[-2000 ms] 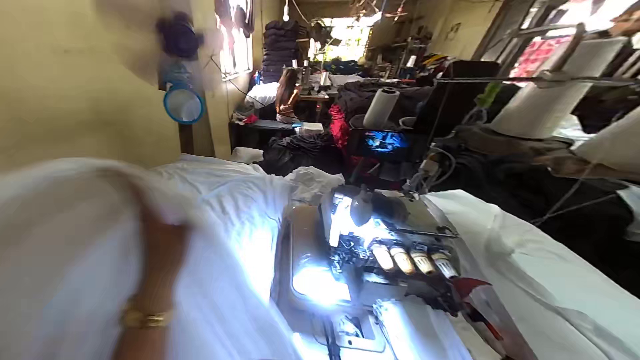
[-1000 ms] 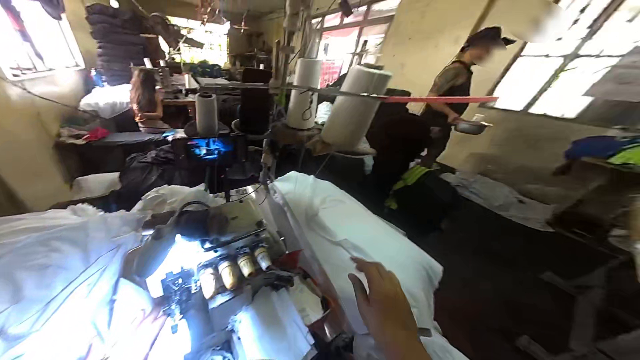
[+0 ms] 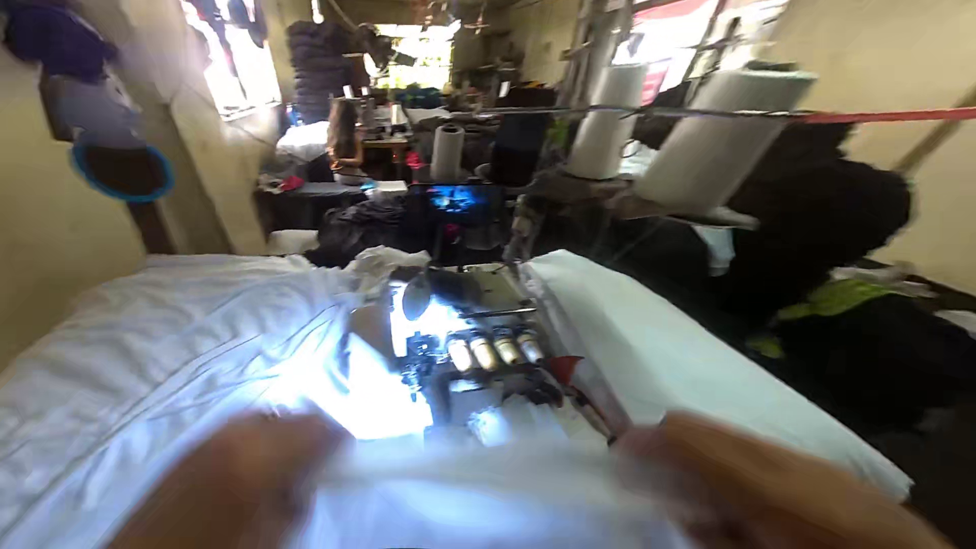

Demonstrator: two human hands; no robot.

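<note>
My left hand [image 3: 244,476] and my right hand [image 3: 747,476], both blurred by motion, grip a piece of white fabric [image 3: 488,488] stretched between them at the bottom of the view. Just beyond it stands an industrial sewing machine [image 3: 457,328], with several tension knobs [image 3: 492,351] in a row and a bright lamp glow at its needle area. A heap of white cloth [image 3: 175,335] lies left of the machine. To its right, a folded white cloth [image 3: 671,358] reaches toward the lower right. The fingertips are too blurred to make out.
Large white thread cones [image 3: 724,137] stand behind the machine at the right, beneath a thin rod. A lit screen [image 3: 455,200] is beyond the machine. Dark cloth [image 3: 823,213] is piled at the right. A person [image 3: 345,137] sits farther back. A blue-rimmed round object [image 3: 122,171] hangs at left.
My right hand has left the folded white cloth on the right and now grips the white piece. My left hand has come into view, holding it too. The view has swung right, then back left.
</note>
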